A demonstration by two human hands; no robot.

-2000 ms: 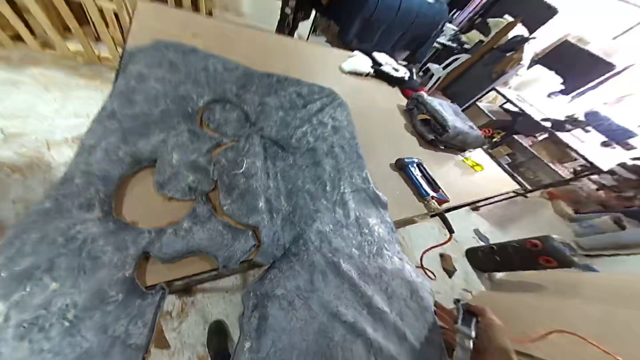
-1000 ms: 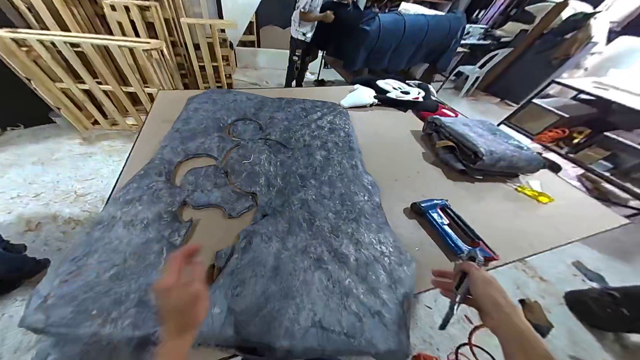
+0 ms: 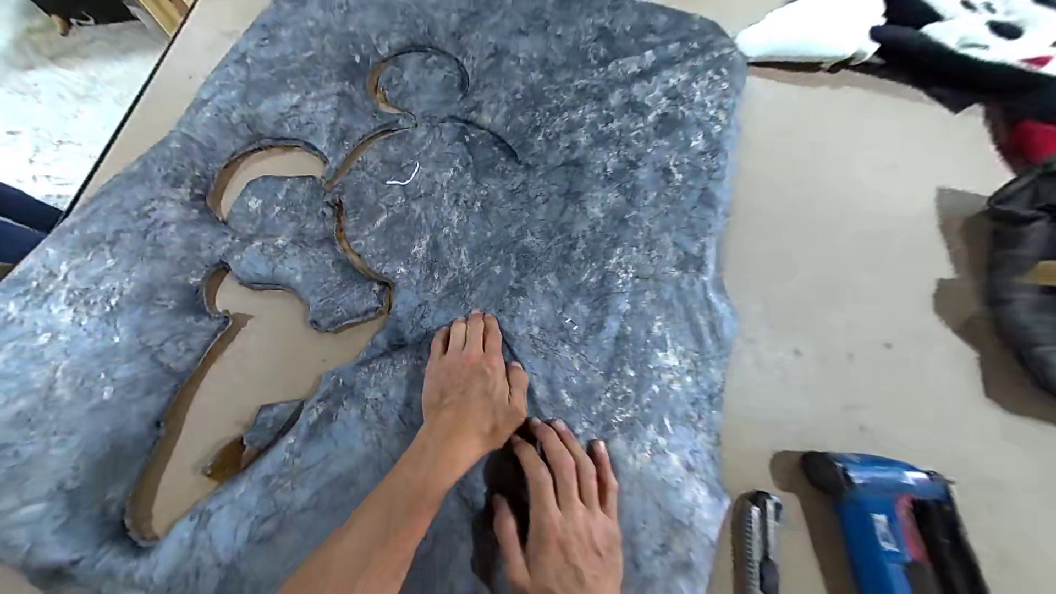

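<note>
Mottled blue-grey fabric (image 3: 594,206) lies over the tabletop, with curved cut-outs on its left half. My left hand (image 3: 474,384) rests palm down on it, right of the large opening, fingers nearly together. Just below and to the right, my right hand (image 3: 561,503) presses on the fabric with its fingers apart, beside a dark fold or gap. Neither hand holds a tool. A snap-off utility knife (image 3: 759,540) lies on the table right of the fabric. Beside it is a blue staple gun (image 3: 891,520), cut off by the lower edge of the view.
The pale brown tabletop (image 3: 833,330) shows right of the fabric. White, black and red cloth (image 3: 949,49) lies at the top right, a dark folded bundle (image 3: 1027,272) at the right edge. Part of a person in dark clothing (image 3: 25,219) shows at the left, beyond the table edge.
My right hand has let go of the knife, which now lies on the table beside the staple gun. Both hands have come down onto the fabric. The view is now closer over the table.
</note>
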